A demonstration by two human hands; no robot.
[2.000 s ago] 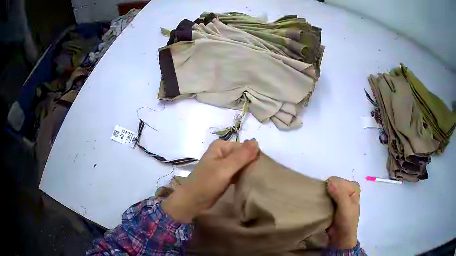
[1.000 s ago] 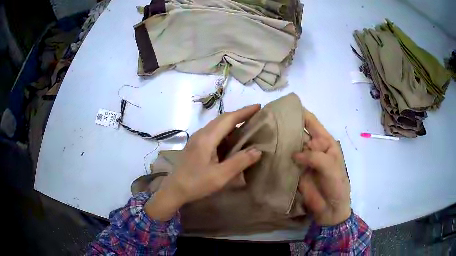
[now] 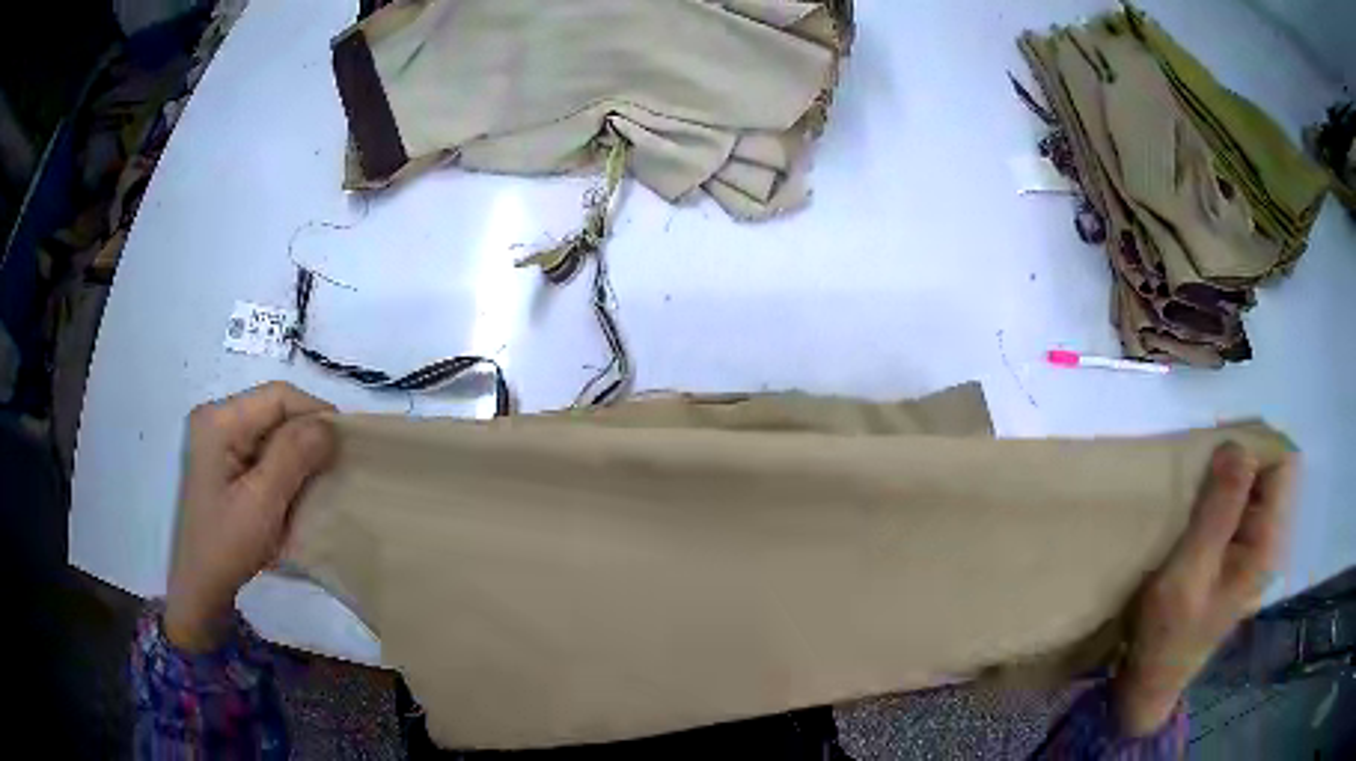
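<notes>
A khaki sleeve (image 3: 744, 565) is stretched out flat between my two hands, above the near table edge. My left hand (image 3: 246, 498) grips its upper left corner between thumb and fingers. My right hand (image 3: 1219, 550) grips its right end. Behind the held sleeve, more khaki cloth (image 3: 907, 413) shows on the table; most of it is hidden. The sleeve bundle (image 3: 595, 82), pale beige with a dark band at its left end, lies at the far side and is cut off by the top edge.
A striped tie (image 3: 417, 375) with a white ticket (image 3: 260, 329) lies between the bundle and the held sleeve. At the right lie a small-parts bundle (image 3: 1167, 164) in khaki and olive and a marker pen (image 3: 1108, 361) with a pink cap. The white table (image 3: 892, 283) has a curved left edge.
My hands have moved far apart, and the bunched sleeve between them is now pulled out wide and flat. The view has shifted, so the far bundle sits higher in the picture.
</notes>
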